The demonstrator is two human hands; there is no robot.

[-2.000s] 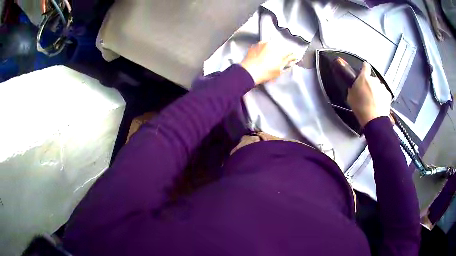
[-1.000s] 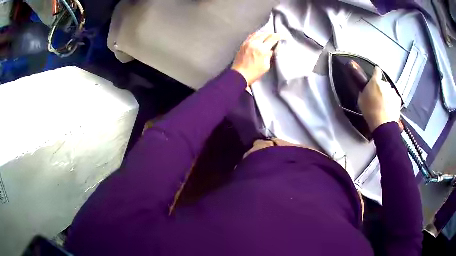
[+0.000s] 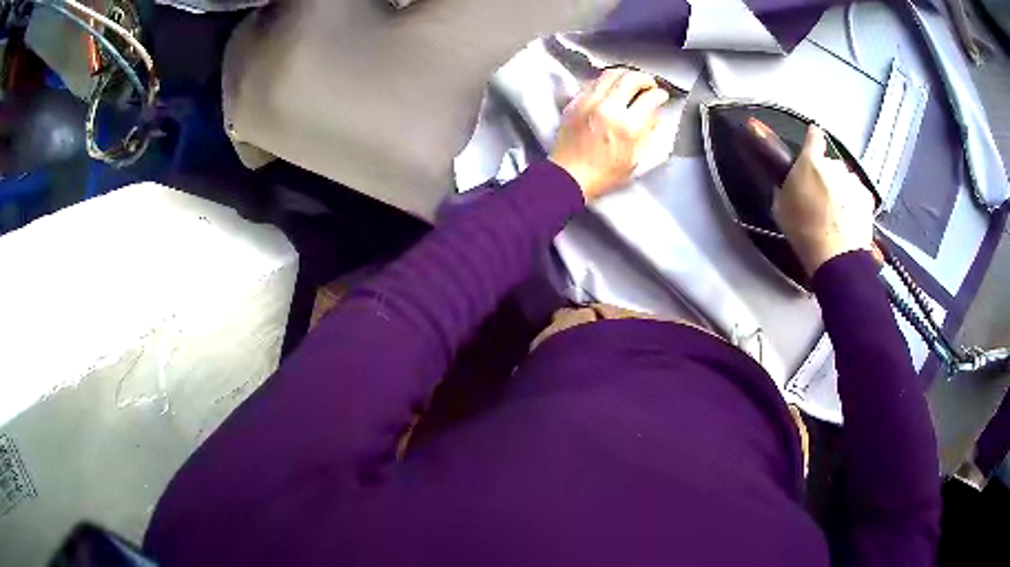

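The garment (image 3: 653,227) lies pale side up over the table in front of me, with folds at its left part and a purple area at its right. A pale narrow welt strip (image 3: 895,127) shows beside the purple patch (image 3: 928,205). My right hand (image 3: 825,205) is closed around the handle of the iron (image 3: 753,166), which rests on the garment with its tip pointing up and left. My left hand (image 3: 611,127) is on the cloth near a dark wavy seam (image 3: 653,80), its fingers bent and pinching the cloth.
The grey-beige padded table (image 3: 366,100) extends to the upper left. A large white wrapped block (image 3: 144,321) stands at left. Looped cables (image 3: 122,111) hang at the upper left. The iron's hose (image 3: 914,299) runs to metal fittings (image 3: 980,357) at the right edge.
My left hand has moved from the cloth's left edge inward to near the seam. The cloth's top edge is now folded over, showing more purple. The iron stays in about the same place.
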